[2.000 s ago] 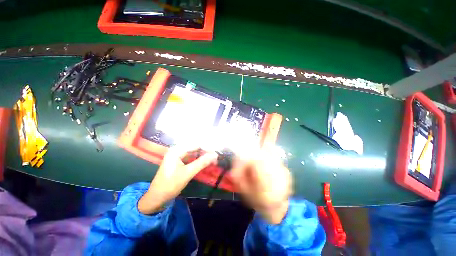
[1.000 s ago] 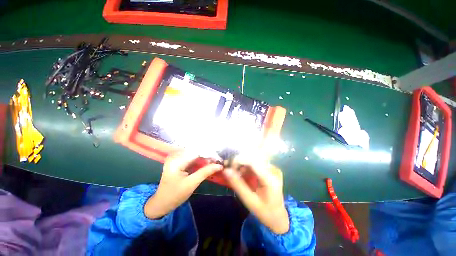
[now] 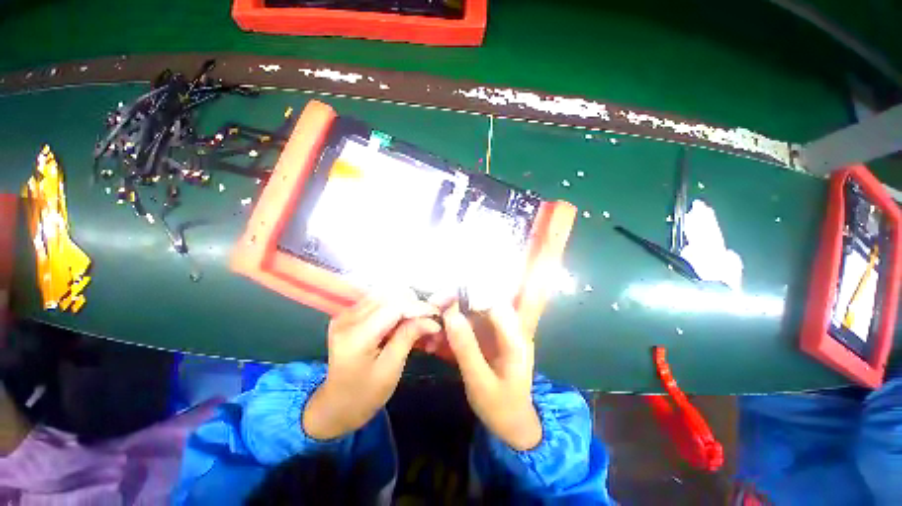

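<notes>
An open-backed tablet assembly (image 3: 356, 198) lies tilted in a red-orange foam tray (image 3: 287, 188) in front of me. Strong glare whitens its middle and right part. My left hand (image 3: 371, 346) and my right hand (image 3: 495, 361) are over the tray's near edge, fingertips close together. They pinch a small dark piece (image 3: 463, 299), which looks like a black flex cable; its ends are hidden by fingers and glare. A tangled pile of black flex cables (image 3: 158, 133) lies to the left of the tray.
Orange flex cables (image 3: 54, 237) lie far left. Dark tweezers (image 3: 658, 252) lie by a crumpled white paper (image 3: 710, 247) at right. A red-handled tool (image 3: 682, 410) is at the front edge. Other red trays stand at far right (image 3: 819, 267) and behind the brown rail (image 3: 366, 24). Blue and lilac sleeves flank me.
My hands have come closer together at the tray's near edge. The black strip that hung below my fingers two seconds ago no longer shows there. The tray behind the rail has shifted right and up in view.
</notes>
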